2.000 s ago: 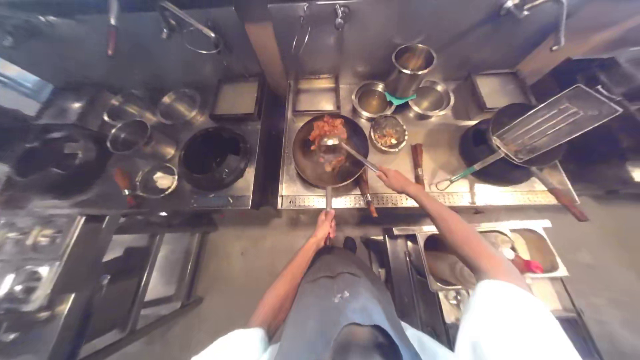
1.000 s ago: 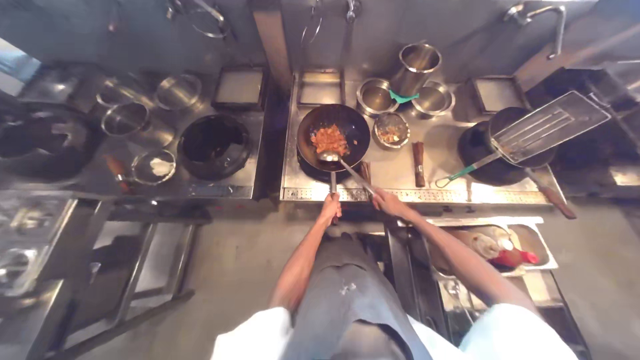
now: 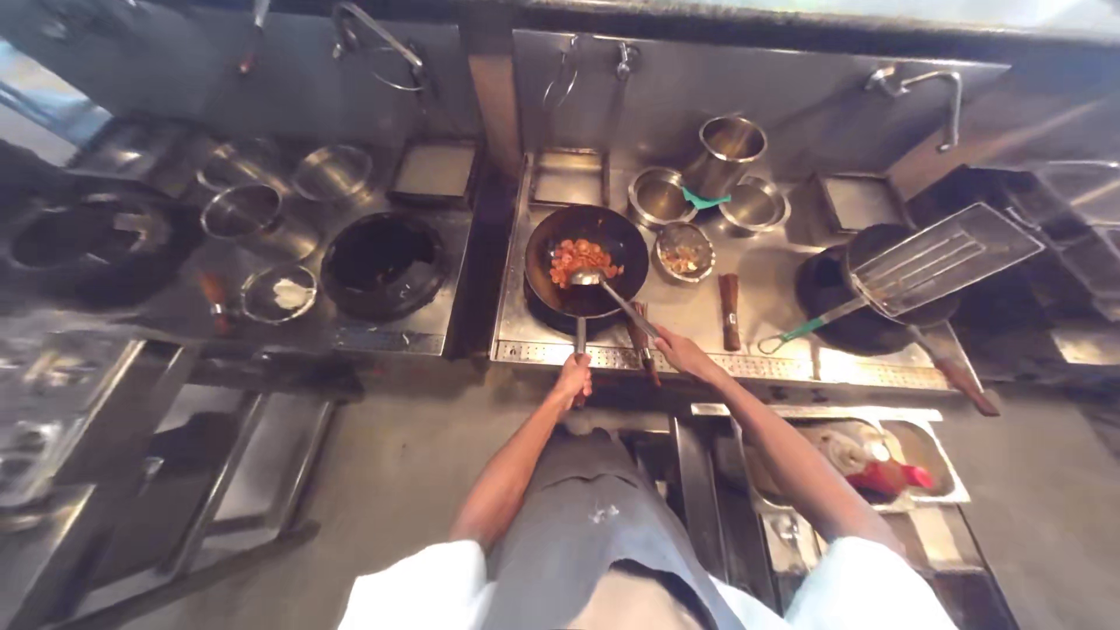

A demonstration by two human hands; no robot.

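My left hand (image 3: 574, 380) grips the handle of a dark wok (image 3: 632, 254) on the stove in front of me. Reddish-orange food pieces (image 3: 577, 255) lie in the wok. In my right hand (image 3: 686, 352) is the long handle of a metal ladle (image 3: 586, 277), whose bowl rests among the pieces. Right of the wok stands a small metal bowl (image 3: 685, 252) with chopped food in it. Between wok and right hand lies a brush (image 3: 646, 350) with a dark handle; another brown brush (image 3: 730, 312) lies further right.
Metal pots (image 3: 661, 198) and a tall container (image 3: 733, 140) with a green cloth stand behind. At right, a wire-mesh skimmer (image 3: 954, 254) lies across a second wok (image 3: 927, 319). A black wok (image 3: 382, 265) sits left. Below right is a metal tray (image 3: 958, 497) with a red-capped bottle.
The ladle has moved from nearer the wok's front edge, one second ago, into the food further back. Both hands keep their holds. The view has shifted slightly.
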